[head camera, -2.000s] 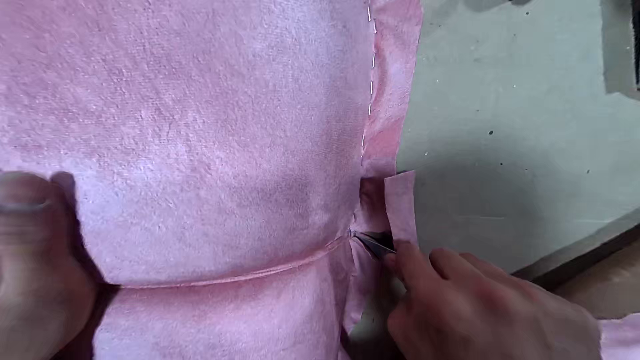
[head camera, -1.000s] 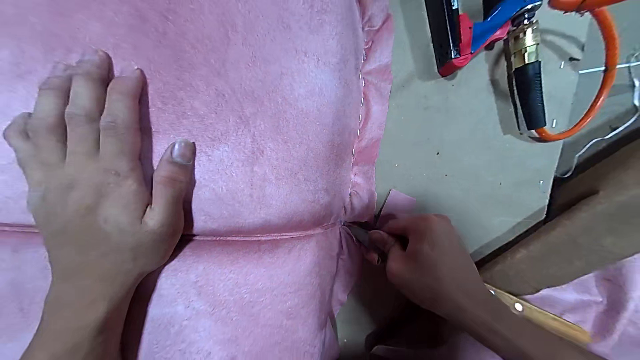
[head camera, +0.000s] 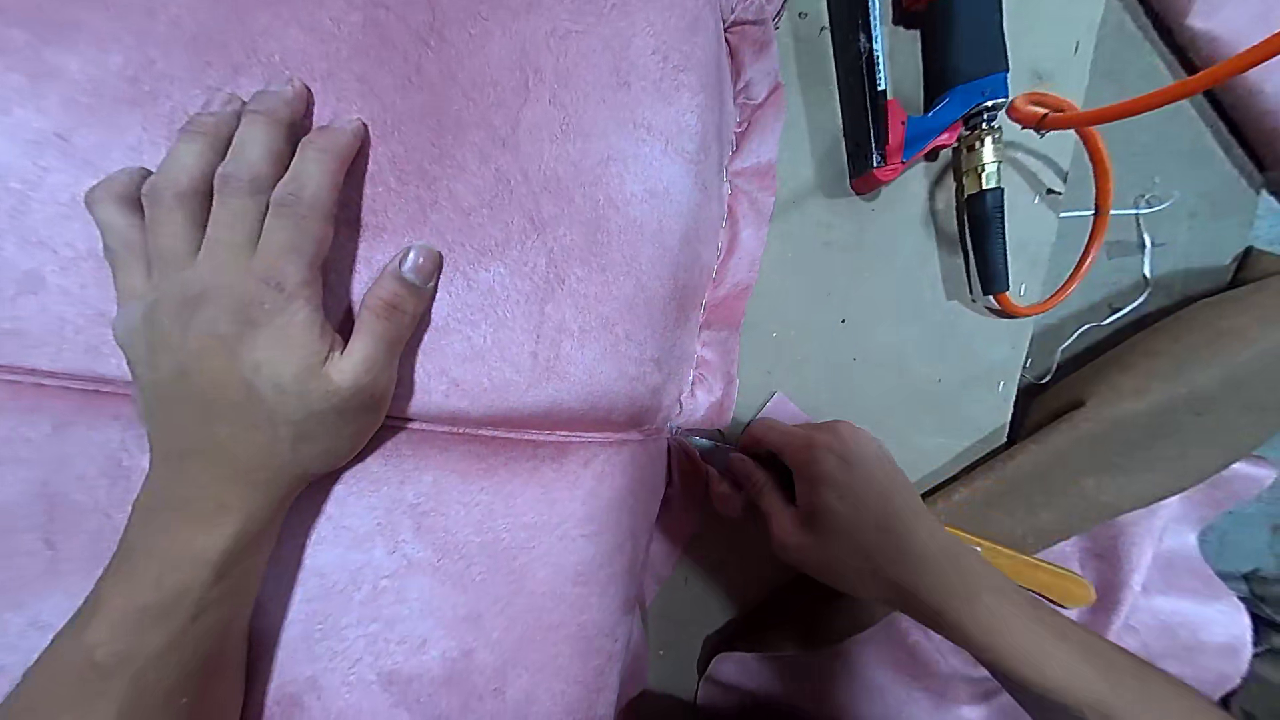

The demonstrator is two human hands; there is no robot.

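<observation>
A padded pink velvet panel (head camera: 540, 300) with a stitched cross seam (head camera: 520, 433) fills the left and centre of the view. My left hand (head camera: 255, 270) lies flat on it across the seam, fingers apart, holding nothing. At the panel's right edge, my right hand (head camera: 830, 490) grips a small metal tool (head camera: 705, 442), its tip against the end of the seam; the fingers hide most of it. A loose pink fabric margin (head camera: 745, 250), with a line of white stitches along it, runs up that edge.
A pneumatic stapler (head camera: 960, 70) with an orange air hose (head camera: 1105, 190) lies on the grey board (head camera: 850, 330) at the upper right. White cord (head camera: 1110, 320), a brown padded roll or arm-like piece (head camera: 1120, 420), a yellow handle (head camera: 1030, 570) and more pink fabric (head camera: 1180, 560) are at the right.
My left hand, at the left edge two seconds ago, now lies spread on the panel. My right hand stays at the seam's end with the tool. The view has shifted, showing the stapler.
</observation>
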